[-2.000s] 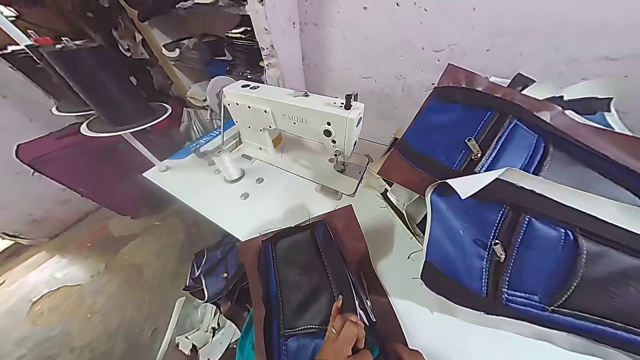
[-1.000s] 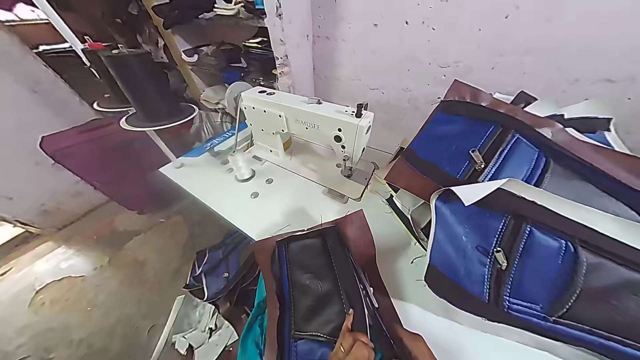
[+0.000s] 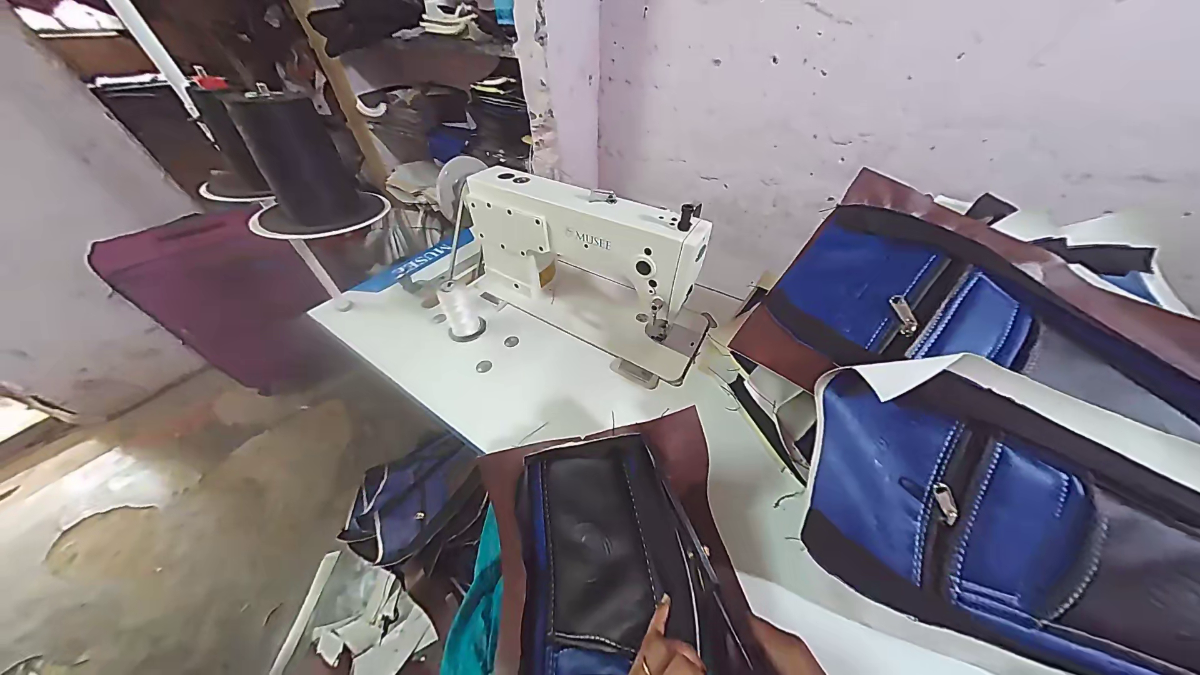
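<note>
A panel of black and blue bag material with brown backing [image 3: 589, 544] hangs over the near edge of the sewing table. My left hand [image 3: 667, 647], cut off by the bottom edge, lies on its black part, index finger stretched along a stitched seam. What seems to be my right hand [image 3: 783, 649] shows only as a strip of skin at the panel's right edge; its fingers are hidden. Beyond the panel stands a white sewing machine [image 3: 586, 234]. To the right lie a blue and black panel with a zipper [image 3: 881, 469] and another on brown backing [image 3: 853, 272].
A white thread cone [image 3: 461, 311] stands on the white tabletop [image 3: 412, 347]. Large black thread spools [image 3: 295, 159] rise at the left. Below the table's left edge are blue bag pieces [image 3: 403, 506] and white scraps [image 3: 375, 619]. A pink wall [image 3: 881, 103] stands behind.
My left hand has slid lower on the black part of the panel, its index finger still extended. The view has shifted slightly.
</note>
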